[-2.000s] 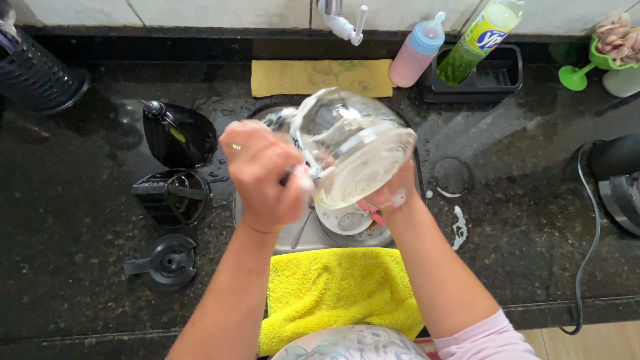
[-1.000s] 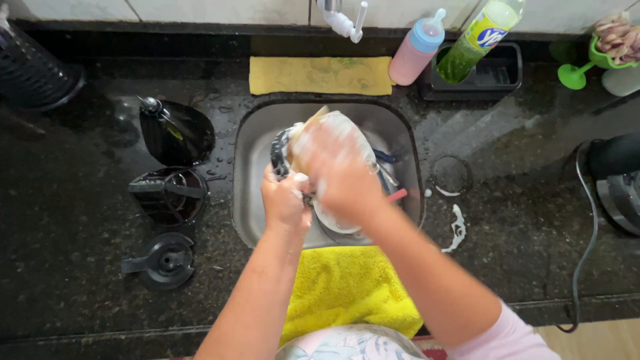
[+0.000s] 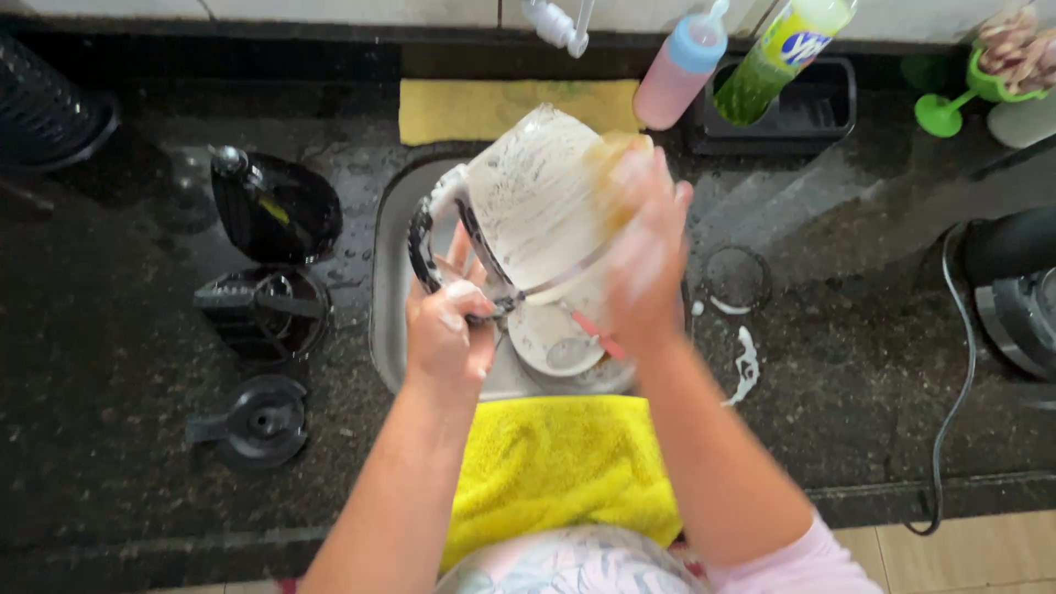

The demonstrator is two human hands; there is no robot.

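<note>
Over the steel sink [image 3: 388,272] my left hand [image 3: 452,326] grips the black handle of a glass coffee carafe [image 3: 536,198], which is tilted and coated in white suds. My right hand [image 3: 652,247], blurred and foamy, presses a yellowish sponge [image 3: 617,177] to the carafe's right side. Beneath, in the sink, lie a white dish [image 3: 549,351] and a utensil with a pinkish-red handle [image 3: 598,334]; my right hand and the carafe hide part of them.
Black coffee-maker parts [image 3: 264,318] and a black lid [image 3: 262,422] stand left of the sink. A yellow cloth [image 3: 445,111], a baby bottle [image 3: 681,66] and a detergent bottle [image 3: 767,70] are behind. A yellow towel [image 3: 561,462] hangs in front; a cord [image 3: 961,396] runs at right.
Two seconds ago the carafe's round base faced right; now its soapy side faces up. My right hand, across the carafe a second ago, is now at its right side with the sponge.
</note>
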